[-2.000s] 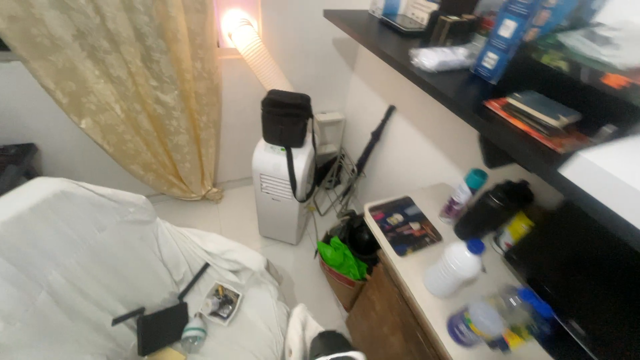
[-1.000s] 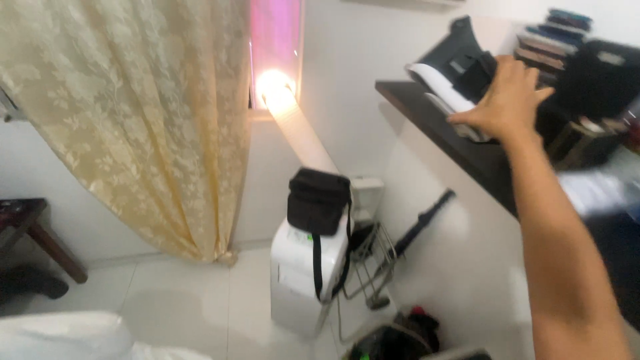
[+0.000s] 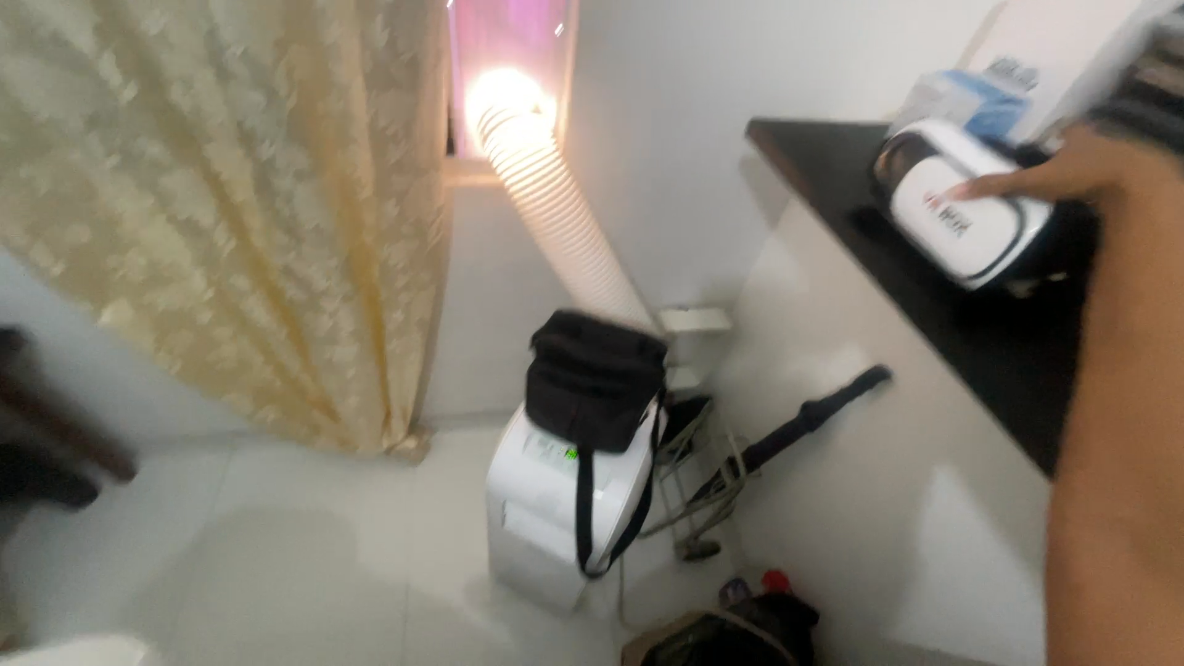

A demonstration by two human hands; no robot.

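At the right, my right hand (image 3: 1064, 176) reaches over the dark wall shelf (image 3: 832, 176) and holds a white and black virtual reality headset (image 3: 962, 208), its thumb lying on the white front. The fingers behind are hidden or blurred. The headset is on or just above the shelf top; which of the two cannot be told. A blue and white box (image 3: 971, 102) stands right behind it, near the wall. My left hand is out of view.
Below the shelf stands a white portable air conditioner (image 3: 546, 527) with a black bag (image 3: 597, 379) on it and a ribbed hose (image 3: 573, 231) up to the window. A folded umbrella (image 3: 795, 430) leans by a metal trolley (image 3: 703, 490). A patterned curtain (image 3: 277, 231) hangs left.
My right hand, absent two seconds ago, was over a white and black object on the shelf one second ago. Now it grips the headset, whose white front shows. The view has swung from the earliest frame.
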